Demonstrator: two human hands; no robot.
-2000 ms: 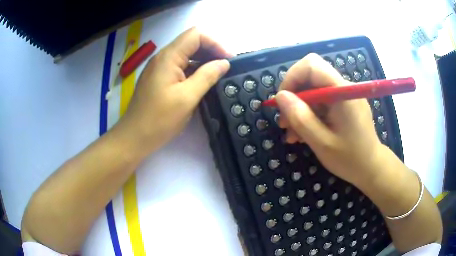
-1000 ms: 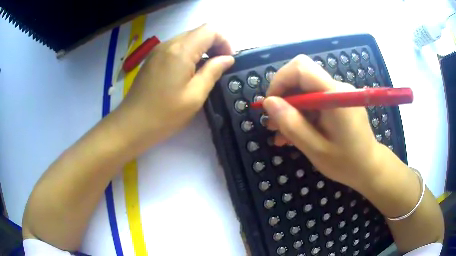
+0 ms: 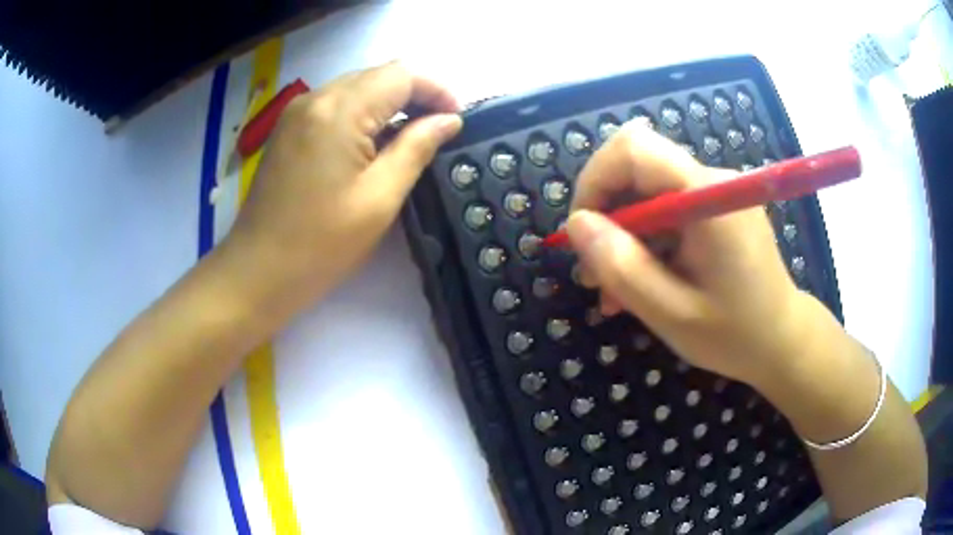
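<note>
A black component tray (image 3: 444, 303) lies tilted on the white table, with rows of small round metal parts (image 3: 506, 300) in its pockets. My left hand (image 3: 334, 167) grips the tray's upper left corner between thumb and fingers; some fingertips are hidden. My right hand (image 3: 695, 266) is over the upper part of the tray and holds a red marker pen (image 3: 752, 186). The pen's tip is at a metal part in the third row, second from the left; whether it touches cannot be told. My right hand hides several pockets.
A red marker cap (image 3: 272, 117) lies by my left hand over the yellow tape (image 3: 259, 408). Blue tape (image 3: 223, 460) runs beside it. Black stacked trays (image 3: 136, 47) with a ridged edge stand at the upper left. A whitish translucent object (image 3: 873, 57) is at the upper right.
The pen tip has moved from the second row down to a part in the third row. The tray and my left hand have shifted slightly left and up in the view.
</note>
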